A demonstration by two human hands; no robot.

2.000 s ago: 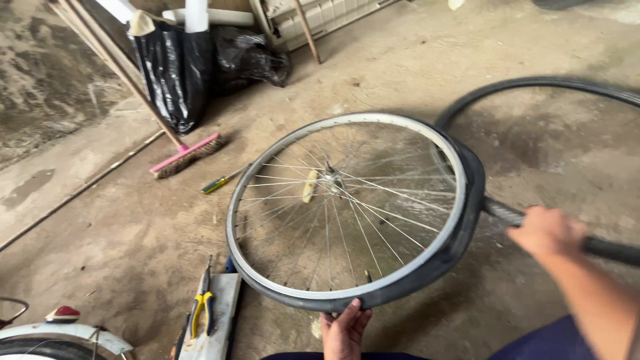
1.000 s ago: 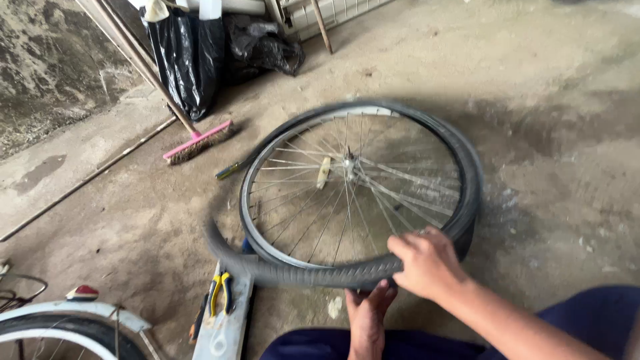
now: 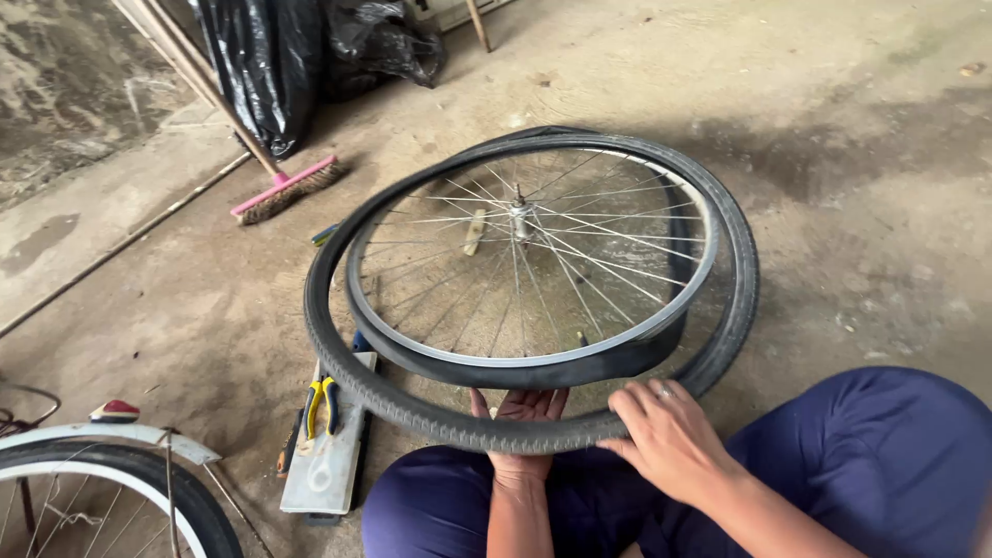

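A spoked bicycle wheel [image 3: 496, 361] with a metal rim lies tilted before me, a black inner tube [image 3: 620, 364] hanging slackly around it. Over and around the wheel sits a black bicycle tire [image 3: 372, 399], its near side hanging off the rim toward my lap. My right hand [image 3: 670, 438] grips the tire at the near right, fingers on top. Palm up, my left hand [image 3: 527, 434] is under the wheel's near edge, partly hidden by the tire; whether its fingers touch the wheel cannot be told. A valve stem [image 3: 582, 339] shows inside the near rim.
Yellow-and-blue pliers [image 3: 322, 407] lie on a grey case [image 3: 322, 480] at the lower left. Beyond are a pink push broom [image 3: 283, 190], a long pole [image 3: 132, 236] and black plastic bags [image 3: 267, 70]. Another bicycle's wheel and fender [image 3: 116, 438] stand at the left edge.
The tire, first off to the right in my right hand, has moved over and around the wheel. My right hand, close to my left a second ago, is now farther right along the tire.
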